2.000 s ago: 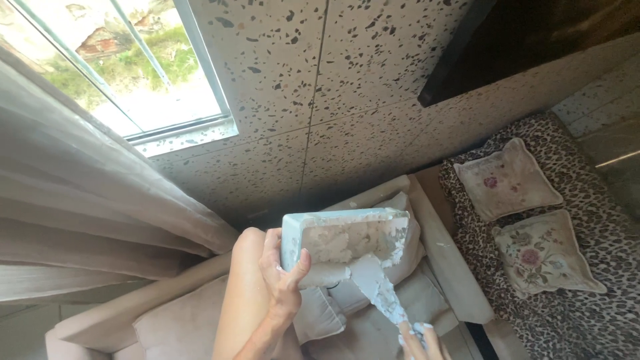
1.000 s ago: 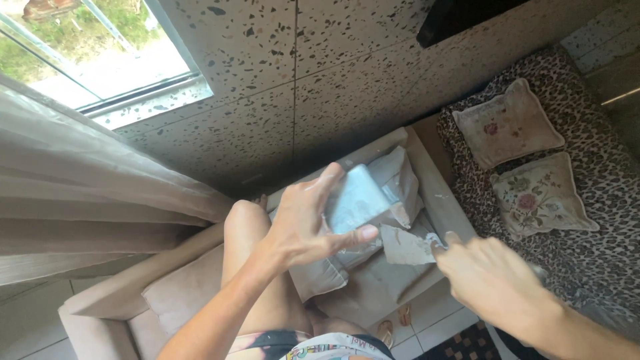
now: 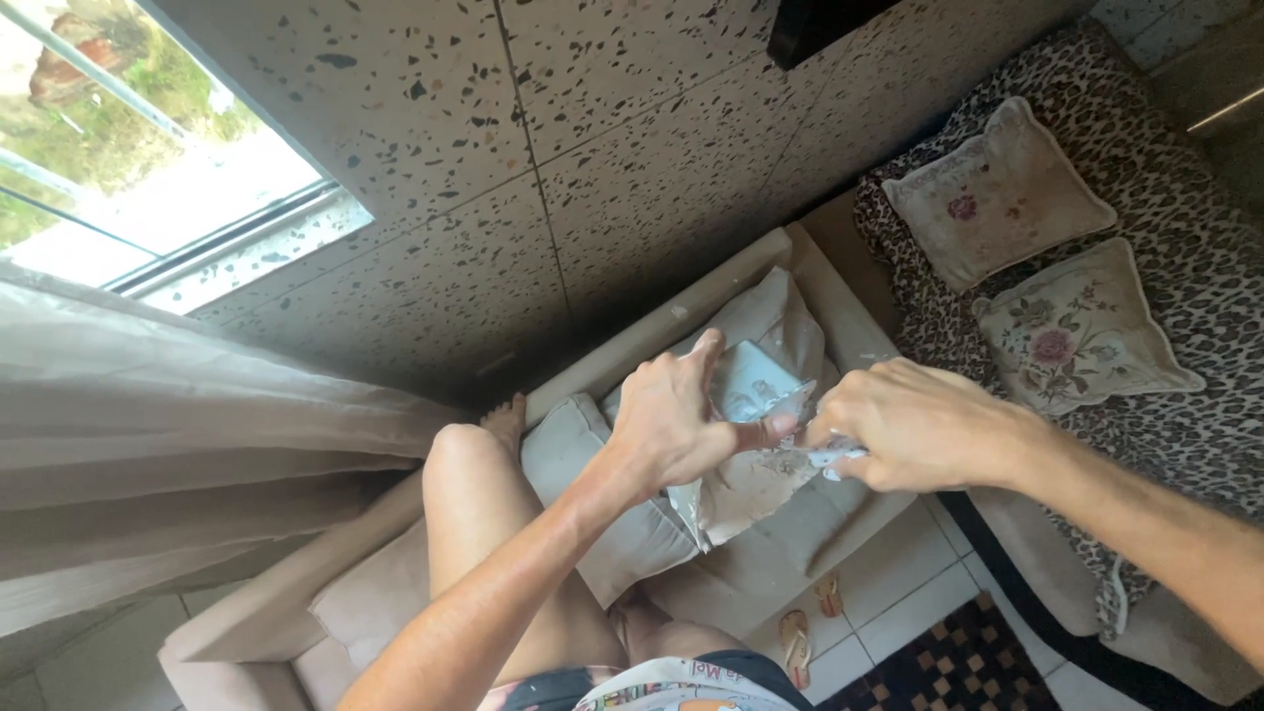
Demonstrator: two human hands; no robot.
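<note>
My left hand (image 3: 681,415) grips a light-blue plastic container (image 3: 755,380) by its edges, thumb toward me and fingers on the far side. The container is tilted, with its smooth outside partly facing me, and its inside is mostly hidden. In my right hand (image 3: 869,425) is the whitish handle of a putty knife (image 3: 825,457). A broad piece smeared with pale paste (image 3: 750,494) shows below both hands, likely the blade; where it joins the handle is blurred. Whitish paste also marks my right fingers. Both hands are close together above the couch.
A beige couch (image 3: 859,286) with cushions (image 3: 632,538) lies below. At right, two floral pillows (image 3: 1062,331) rest on a leopard-print cover (image 3: 1175,257). The speckled wall (image 3: 444,128), window (image 3: 148,148) and curtain (image 3: 178,425) are ahead and left. Sandals (image 3: 795,647) lie on the tiles.
Two seconds ago the container's paste-lined inside faced me; now its outside partly does. The right hand has come up from the bottom edge, putty knife in hand, and is now close to the left.
</note>
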